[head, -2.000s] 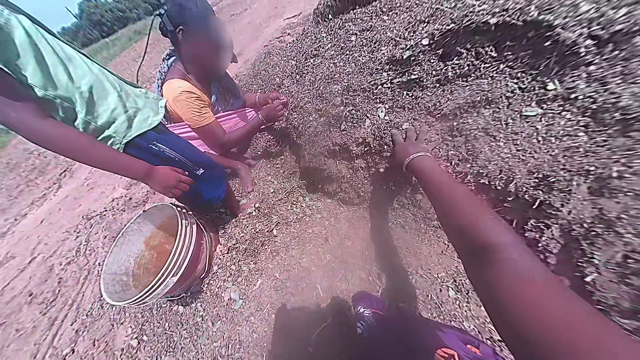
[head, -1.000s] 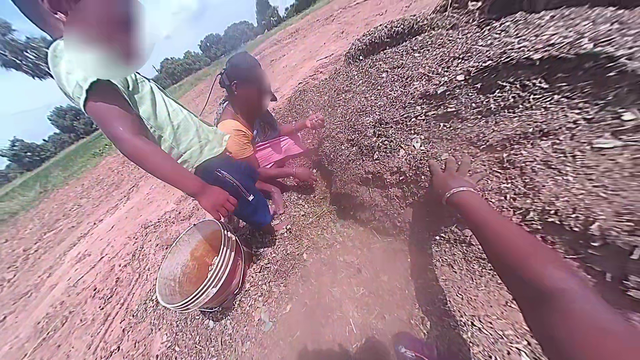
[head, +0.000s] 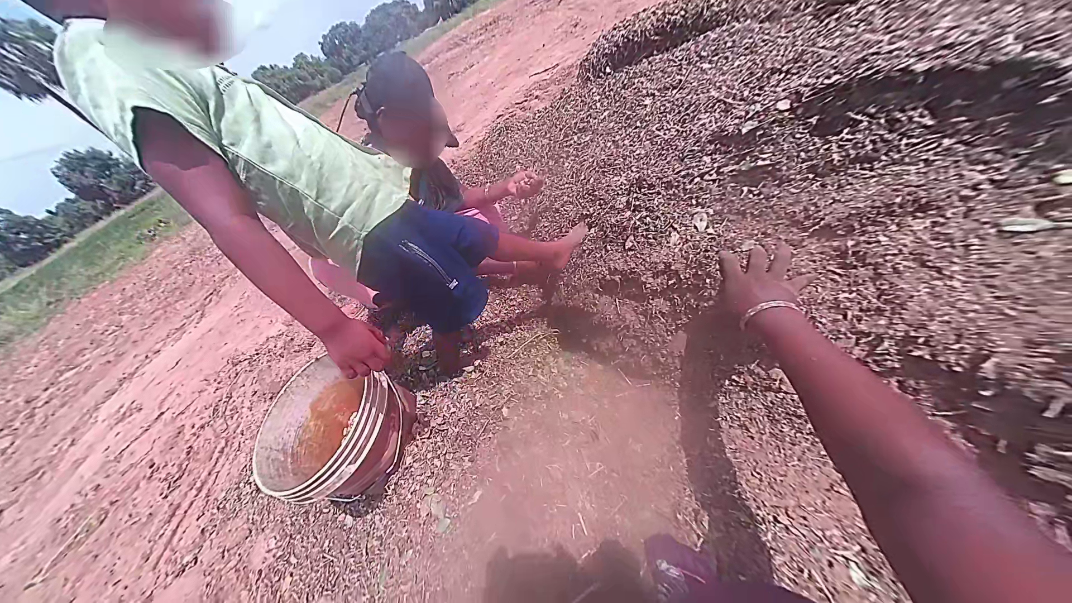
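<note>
My right hand, with a bangle at the wrist, reaches forward with its fingers spread against a heap of dry plant matter. Nothing shows in its grasp. My left hand is out of view. A plastic bucket stands tilted on the ground to the left, with some pale bits inside. Over its rim hangs the hand of a person in a green shirt; whether it touches the rim I cannot tell.
The person in the green shirt leans in at the left with one foot on the heap. Behind, a person in a dark cap sits low beside the heap, one hand raised. Reddish soil slopes away at the left; trees stand farther off.
The person in the green shirt has raised a leg, and the foot now rests on the heap. My right hand stays at the heap. The view has swung left.
</note>
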